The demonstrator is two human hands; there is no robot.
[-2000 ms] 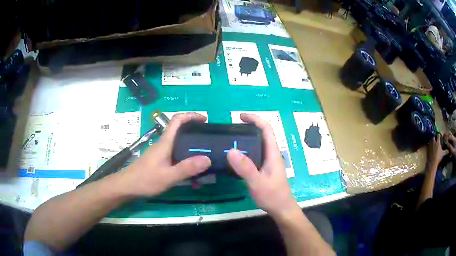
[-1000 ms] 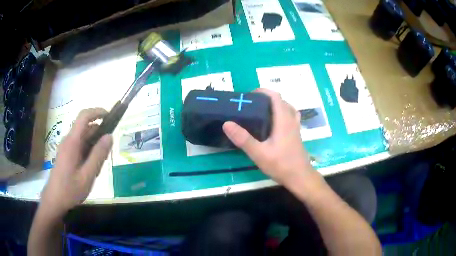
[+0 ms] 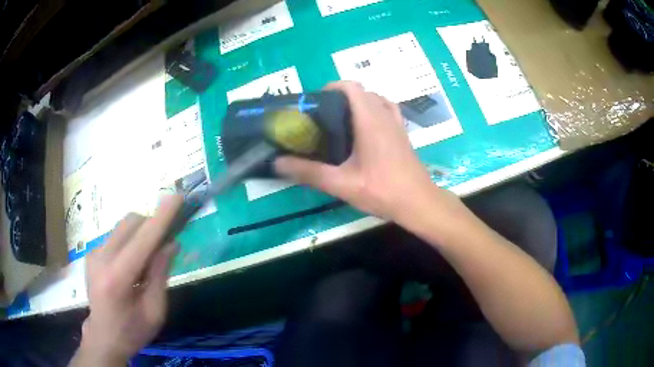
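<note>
My right hand (image 3: 373,154) holds a black speaker body (image 3: 244,132) by its right end, above the printed sheet. Blue minus and plus marks show blurred along its upper part. My left hand (image 3: 133,269) grips the dark handle of a mallet (image 3: 292,132). The mallet's yellow face overlaps the front of the speaker, below the plus; it is blurred, so contact cannot be told. The shaft runs down and left to my hand.
A thin black strip (image 3: 287,218) lies near the bench's front edge. A small dark part (image 3: 192,70) lies behind the speaker. Speakers (image 3: 27,190) stand in a tray at left. A blue basket rim (image 3: 208,352) shows below the bench. A brown film-covered surface (image 3: 584,79) is at right.
My left hand let go of the speaker, took up the mallet and brought its head from behind to over the speaker. My right hand stays on the speaker. The view has shifted.
</note>
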